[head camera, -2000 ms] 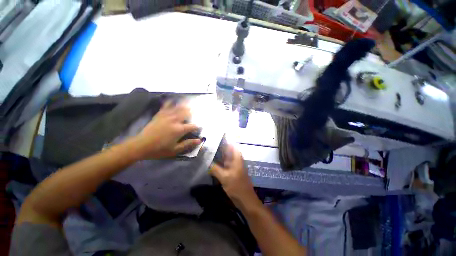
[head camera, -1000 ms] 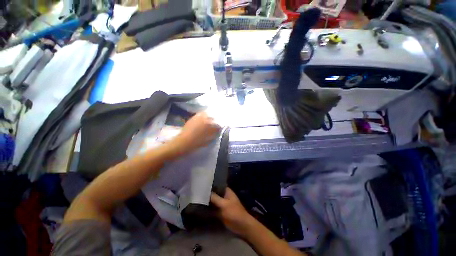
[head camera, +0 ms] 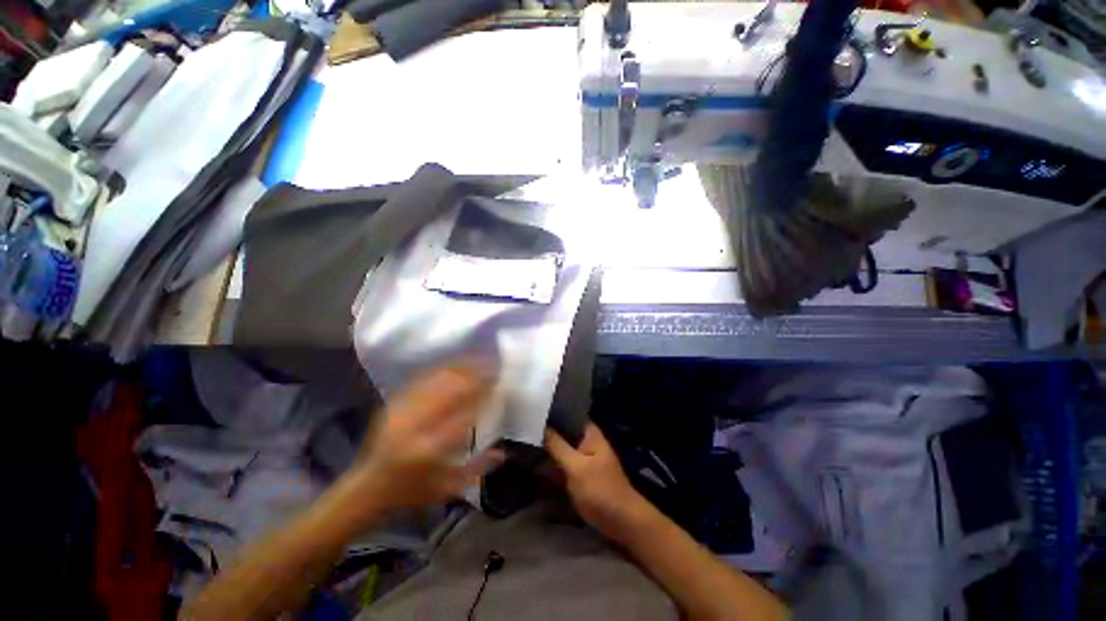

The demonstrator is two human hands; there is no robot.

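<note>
A light grey panel (head camera: 522, 352) lies over a dark grey panel (head camera: 321, 249) at the table's front edge, its top near the needle and its lower end hanging over the lap. A white pocket piece (head camera: 495, 277) with a dark part above it lies on the light panel. My right hand (head camera: 588, 471) pinches the lower right corner of the cloth, where the dark layer shows beside the light one. My left hand (head camera: 431, 425) is blurred over the lower left of the light panel; its grip cannot be made out. The presser foot area (head camera: 646, 182) is glaring under the lamp.
The sewing machine (head camera: 716, 115) stands at the right, with navy cloth (head camera: 798, 109) over it and a ribbed bundle (head camera: 776, 249) below. A cut panel stack (head camera: 182, 158) lies far left. Pale pieces (head camera: 879, 473) with dark patches lie below the table edge at right.
My left hand has moved from the cloth near the needle down towards the lap. My right hand stays at the lower corner. The view has shifted, and the pocket piece is now uncovered.
</note>
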